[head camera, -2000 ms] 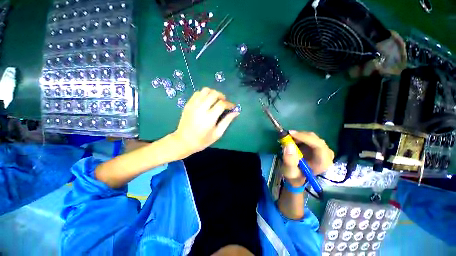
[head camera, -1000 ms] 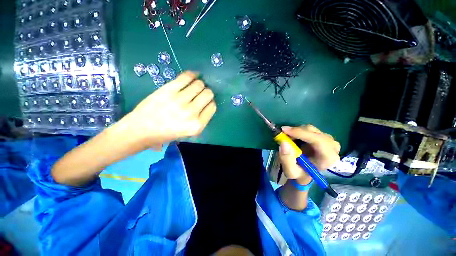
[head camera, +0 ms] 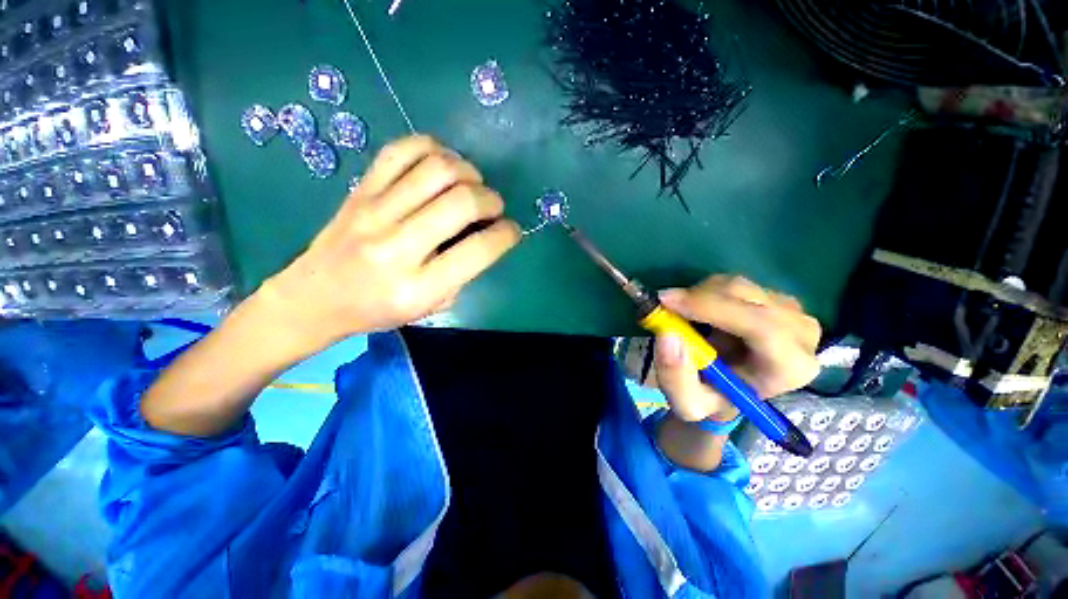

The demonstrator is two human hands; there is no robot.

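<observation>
My right hand [head camera: 738, 345] holds the yellow and blue soldering iron [head camera: 703, 357] like a pen. Its metal tip is at the lower right edge of a small round circuit board [head camera: 552, 208] lying on the green mat [head camera: 469, 152]. My left hand [head camera: 410, 240] holds solder wire [head camera: 535, 228] in its fingertips. The wire's short end reaches the board's lower left edge, and its long part [head camera: 381, 68] runs up from behind the hand. Whether tip and wire touch each other cannot be told.
Several loose round boards [head camera: 329, 83] lie at upper left, another [head camera: 488, 82] above the worked one. A heap of black wires [head camera: 638, 82] is at top centre, a blister tray [head camera: 100, 176] left, a fan grille [head camera: 925, 41] top right, dark equipment [head camera: 949, 222] right, a second tray [head camera: 837, 451] lower right.
The view has shifted closer to the mat. My left hand has moved from above the board to its left, bringing the solder wire to the board. The iron tip stays beside the board.
</observation>
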